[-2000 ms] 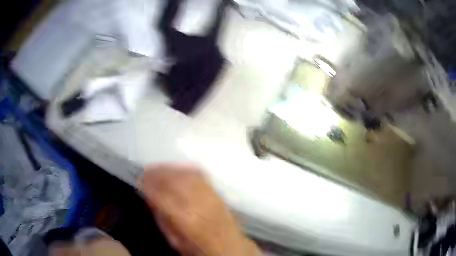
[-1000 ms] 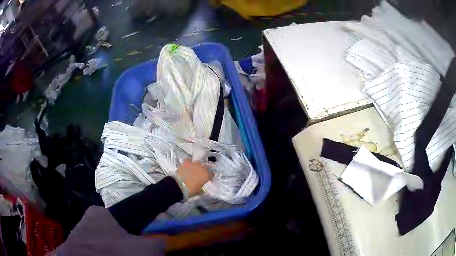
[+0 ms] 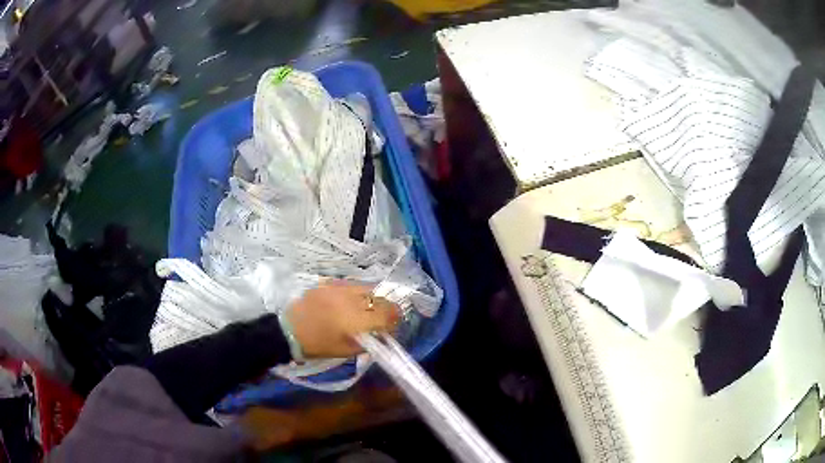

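My left hand, in a dark sleeve, is over the front part of the blue plastic tub. Its fingers are closed on a striped fabric strip, which runs taut from the hand down to the right and out at the bottom edge. The tub holds a heap of white striped strips and pieces, one with a dark band. Some strips hang over the tub's left and front rim. My right hand is not in view.
The white sewing table with a printed ruler stands at the right. On it lie a dark forked piece, a white scrap and striped garment panels. Dark cloth and a red container are at the left.
My left hand has drawn a striped strip out of the heap, and it now stretches towards the lower right. The view has shifted slightly, so tub and table appear further left.
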